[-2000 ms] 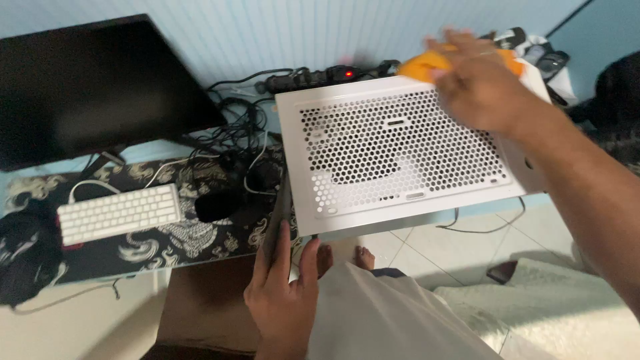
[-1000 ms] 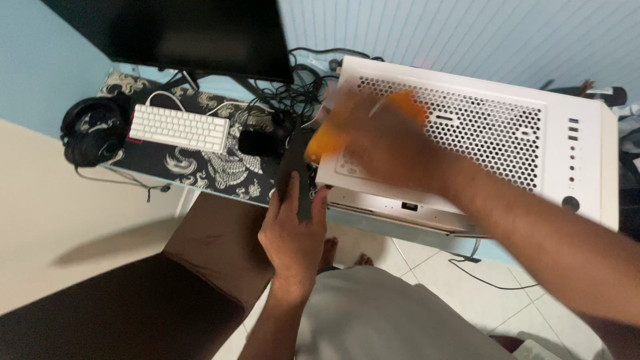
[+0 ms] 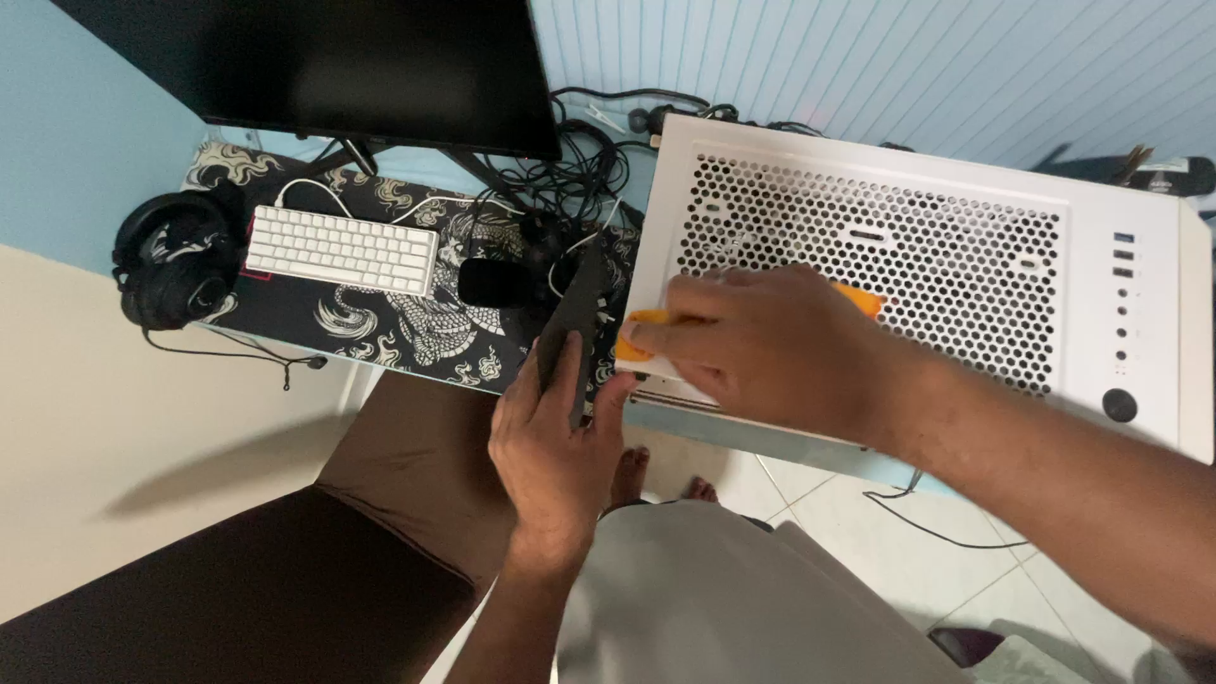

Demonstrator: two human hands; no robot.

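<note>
A white computer case stands at the right of the desk, its perforated top panel and port strip facing up. My right hand presses an orange cloth onto the front-left corner of that top; part of the cloth shows beyond the knuckles. Just left of the case, my left hand grips a thin dark panel that stands on edge, fingers on its outer face and thumb close to the case's corner. What the panel belongs to cannot be told.
Left of the panel, a patterned desk mat bears a white keyboard, a black mouse and black headphones. A monitor stands behind them. Tangled black cables lie behind the case. A brown-covered piece of furniture is below the desk's left part.
My right hand has moved with the orange cloth from the far right of the case top to its front-left corner. My left hand remains at the dark panel. The view has shifted.
</note>
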